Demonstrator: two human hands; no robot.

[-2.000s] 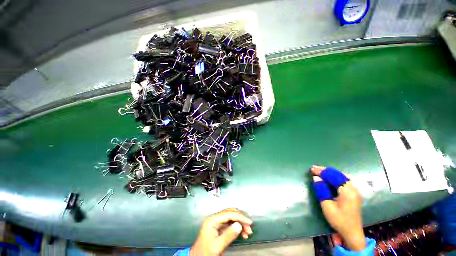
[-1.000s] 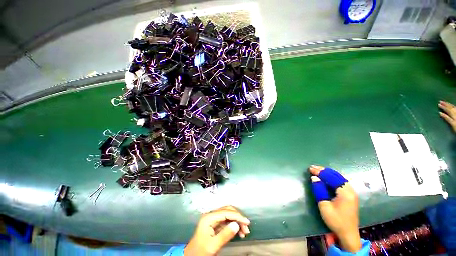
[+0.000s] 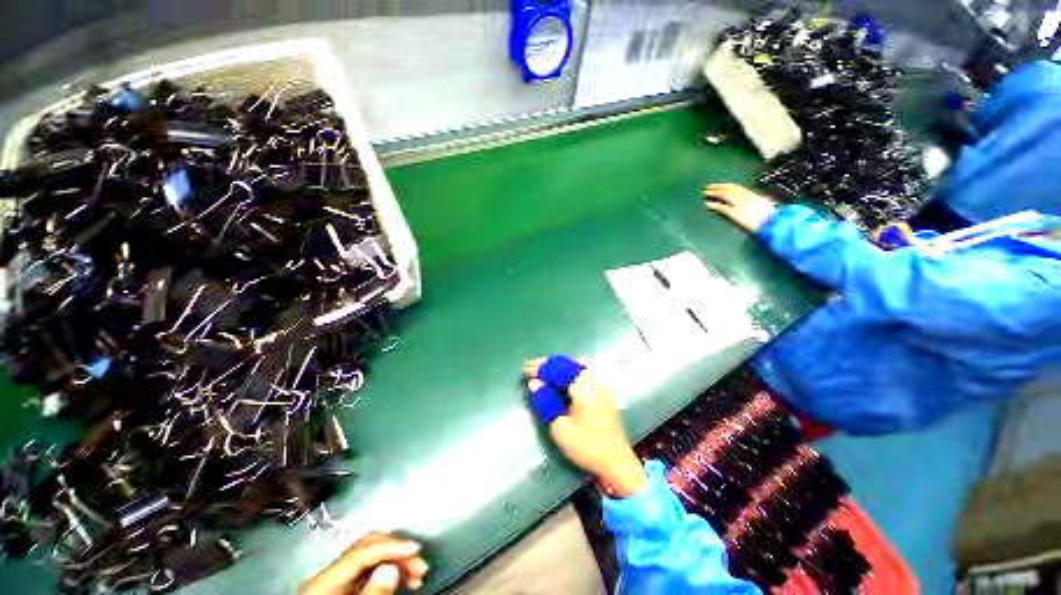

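Black binder clips (image 3: 221, 221) with silver wire handles overflow a white tub (image 3: 401, 250) at the left. More clips lie heaped on the green belt (image 3: 489, 267) in front of it. My left hand (image 3: 375, 564) is at the bottom edge, partly cut off, its fingers loosely curled with nothing seen in them. My right hand (image 3: 585, 424) has bright blue wraps on two fingers. Its fingertips rest on the belt and nothing shows in it. A white sheet (image 3: 669, 305) with two small dark items lies beyond my right hand.
A red tray (image 3: 878, 558) with black rows sits below the belt edge at right, partly behind my right sleeve. A co-worker in blue (image 3: 919, 291) is at right, one hand (image 3: 739, 206) on the belt. Another clip heap (image 3: 838, 105) with a white container lies behind. A blue round clock (image 3: 543, 41) is on the back panel.
The view has swung right, bringing in the co-worker, second heap and more of the red tray. The separate clip at the far left has left the picture. My hands keep much the same pose.
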